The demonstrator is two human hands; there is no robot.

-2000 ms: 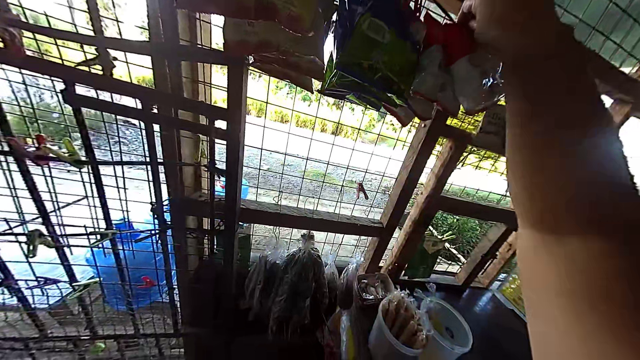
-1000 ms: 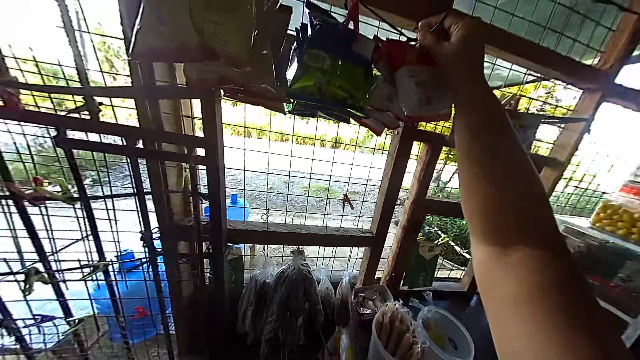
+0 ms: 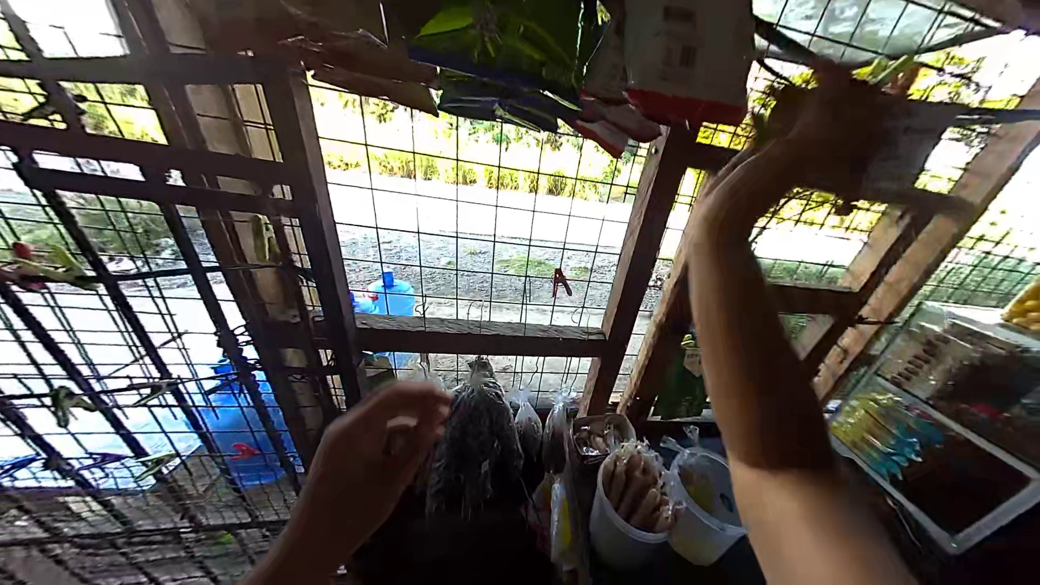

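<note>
My right hand [image 3: 837,130] is raised at the upper right, dark and blurred, by a hanging packet and a cord with clothespins; whether its fingers hold anything cannot be told. To its left, green packets [image 3: 508,45] and a white-and-red packet [image 3: 686,61] hang in a row. My left hand [image 3: 390,439] is low at left of centre, its fingers curled, near a dark-filled clear plastic bag [image 3: 479,439] that hangs from the mesh. What the fingers of my left hand hold, if anything, does not show clearly.
Wire mesh with wooden posts [image 3: 642,268] stands in front. A red clothespin [image 3: 561,282] clips to it. Below are a white tub [image 3: 621,528] of wrapped brown items, another tub [image 3: 707,520], and a glass case [image 3: 934,422] at right. Blue water jugs [image 3: 244,422] stand outside.
My right hand has moved right, away from the red-and-white packet it touched before. My left hand has come into view at the lower left.
</note>
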